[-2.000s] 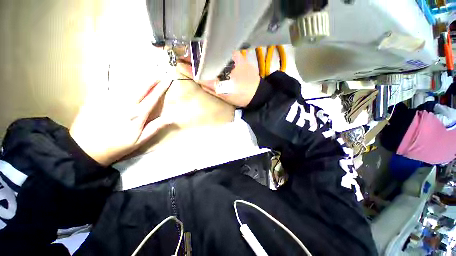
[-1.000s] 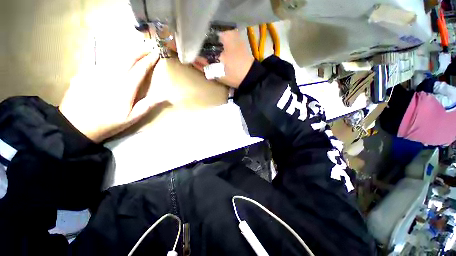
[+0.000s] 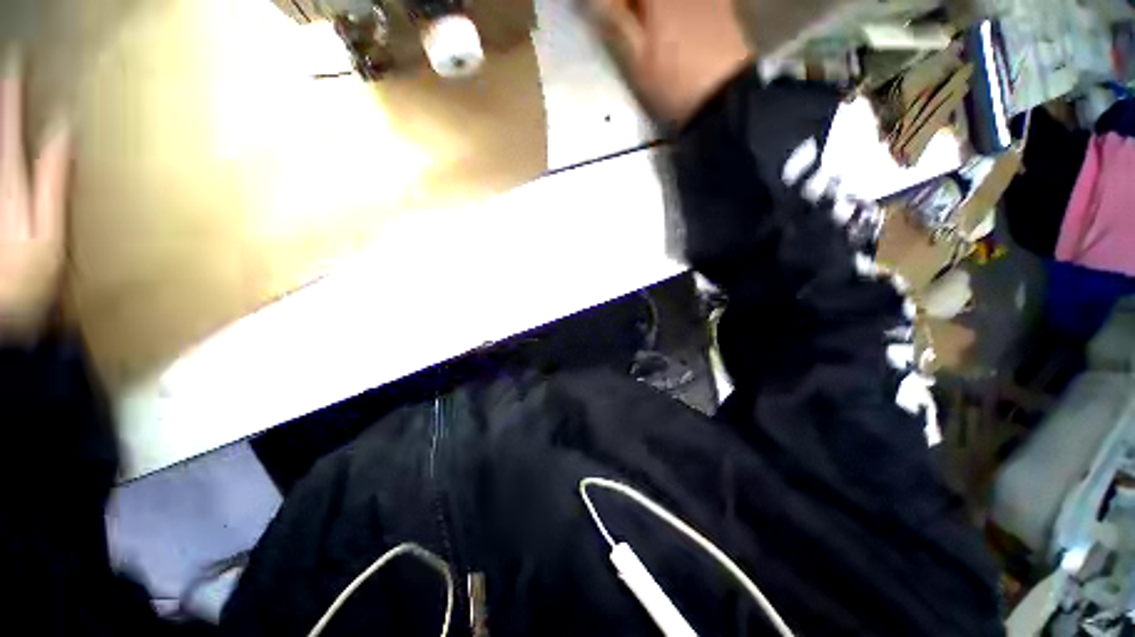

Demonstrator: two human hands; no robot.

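A large tan fabric panel (image 3: 224,212) lies on the white sewing table (image 3: 473,264), overexposed in its middle. Small metal parts of the needle area (image 3: 365,40) show at the top edge, with a round white part (image 3: 453,46) beside them. My left hand (image 3: 30,205) is blurred at the far left edge, over or on the panel; its fingers look apart. My right hand (image 3: 682,50) is blurred at the top, right of the needle area, and its fingers are cut off or hidden.
Brown cut pieces (image 3: 927,106) are heaped at the upper right. Scraps (image 3: 946,292) lie below them on the right. A person in a pink garment (image 3: 1102,199) is at the right edge. A pale surface (image 3: 199,516) shows below the table's left end.
My left hand has moved from the needle area to the far left. My right hand has moved right and up, away from the needle. The camera view has shifted, and the panel is more exposed.
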